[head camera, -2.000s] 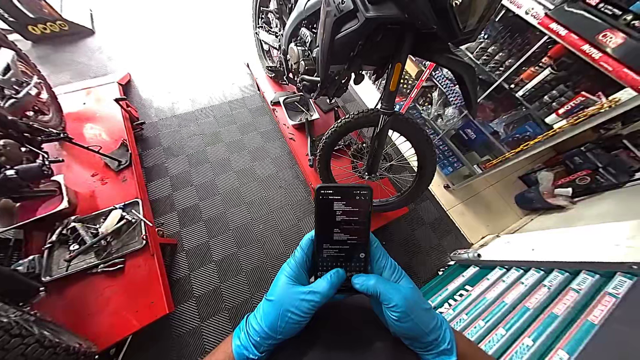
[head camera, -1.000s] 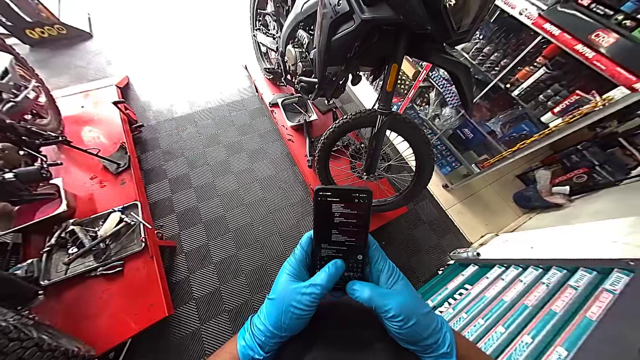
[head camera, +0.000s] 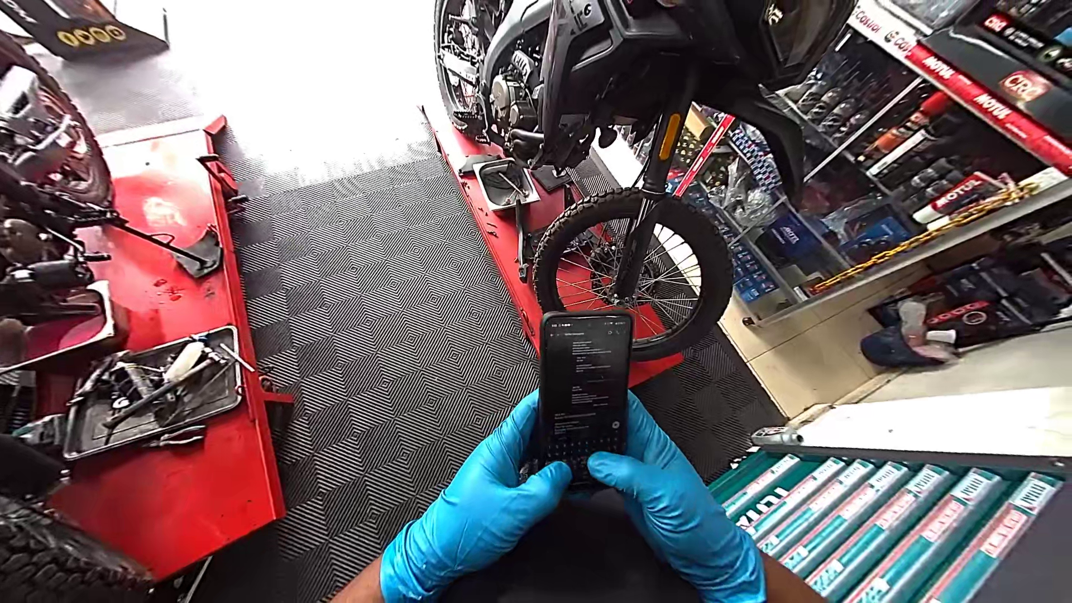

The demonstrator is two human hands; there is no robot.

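Note:
A dark smartphone (head camera: 585, 394) is held upright at the centre of the head view, its lit screen showing text and a keyboard. My left hand (head camera: 486, 502), in a blue glove, grips its left side, with the thumb over the lower left of the screen. Around the right side is my right hand (head camera: 682, 511), gloved the same way, its thumb at the lower right of the screen. The fingers behind the phone are hidden. Beyond the phone stands a motorcycle's spoked front wheel (head camera: 632, 272) on a red lift platform (head camera: 494, 239).
At left, another red lift (head camera: 180, 306) bears a motorcycle and a metal tray (head camera: 226, 394) of tools. A teal tool cabinet (head camera: 888, 528) stands at lower right. Shelves (head camera: 888, 251) of boxed goods line the right side. Patterned black matting (head camera: 377, 318) covers the floor between the lifts.
My left thumb has moved down from higher on the phone's screen to its lower left edge. Both hands still hold the phone.

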